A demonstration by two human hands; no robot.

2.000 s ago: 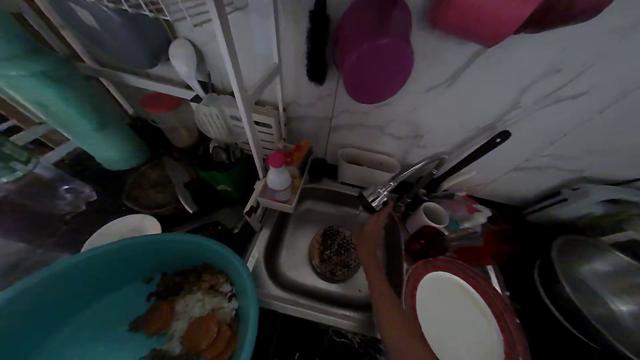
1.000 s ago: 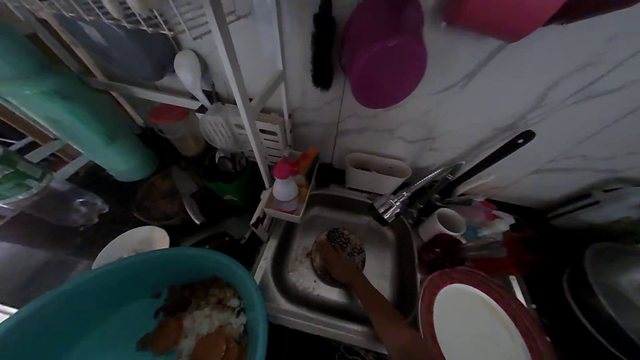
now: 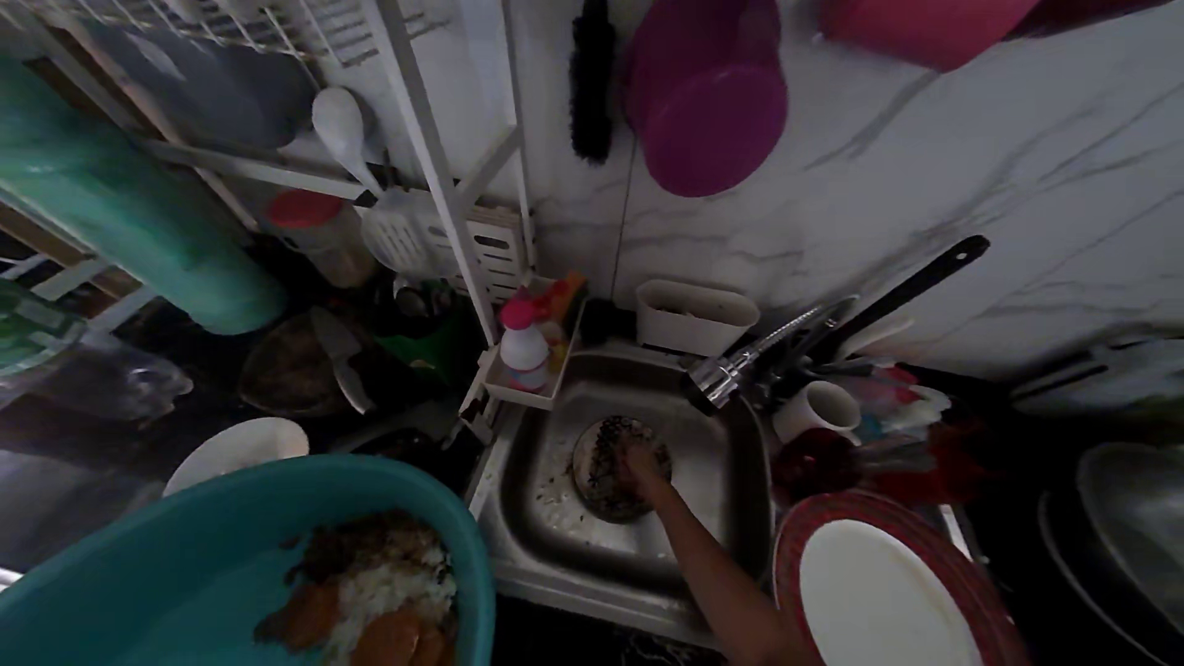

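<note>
My right hand reaches down into the steel sink and touches the right part of a round dish or strainer with dark bits on it. My fingers are dim and blurred, so their grip is unclear. The chrome faucet head hangs over the sink's back right corner, clear of my hand. Scattered food bits lie on the sink floor left of the round thing. My left hand is out of view.
A teal basin with rice and orange pieces stands front left. Red-rimmed plates are right of the sink, with a white mug behind. A caddy holds a pink-topped bottle; a knife lies farther left.
Two seconds ago my right hand was up at the faucet head; it has moved down to the round thing in the sink, where it also was one second ago.
</note>
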